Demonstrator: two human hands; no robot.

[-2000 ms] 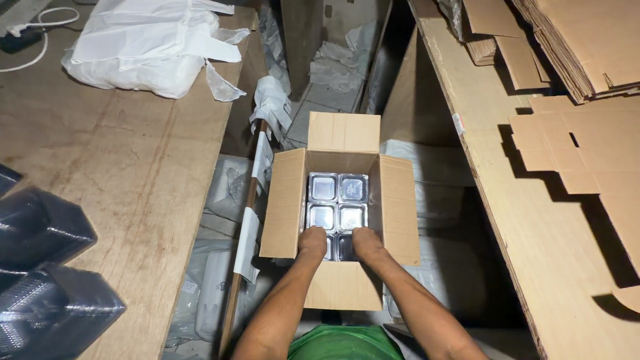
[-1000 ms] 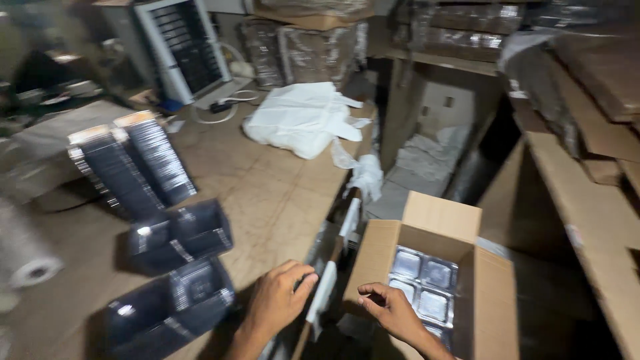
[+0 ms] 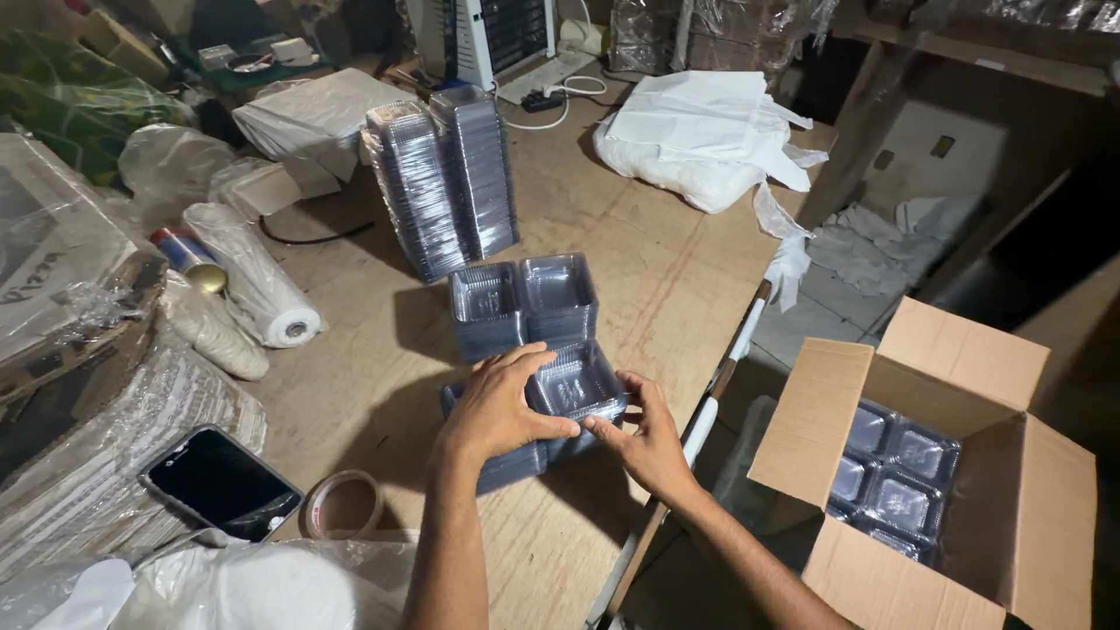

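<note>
Both my hands hold a stack of clear plastic containers (image 3: pixel 576 381) on the wooden table. My left hand (image 3: pixel 503 407) rests along its left side, thumb at the near edge; my right hand (image 3: pixel 646 442) grips its right near corner. Another container stack (image 3: pixel 507 468) sits beside it, partly hidden by my left hand. Just beyond stand two short stacks (image 3: pixel 486 306), and behind them two tall leaning stacks (image 3: pixel 416 188). To the right, lower than the tabletop, an open cardboard box (image 3: pixel 971 472) has several of these containers inside.
A smartphone (image 3: pixel 220 483), a tape roll (image 3: pixel 344 507) and a roll of plastic film (image 3: pixel 254 276) lie at the left. White plastic bags (image 3: pixel 700 131) lie at the table's far right. A white cable (image 3: pixel 560 122) runs near the back. The table edge (image 3: pixel 744 341) borders a gap.
My hands have gone from the containers in the box to a container stack on the table and have closed around it. The view has swung left.
</note>
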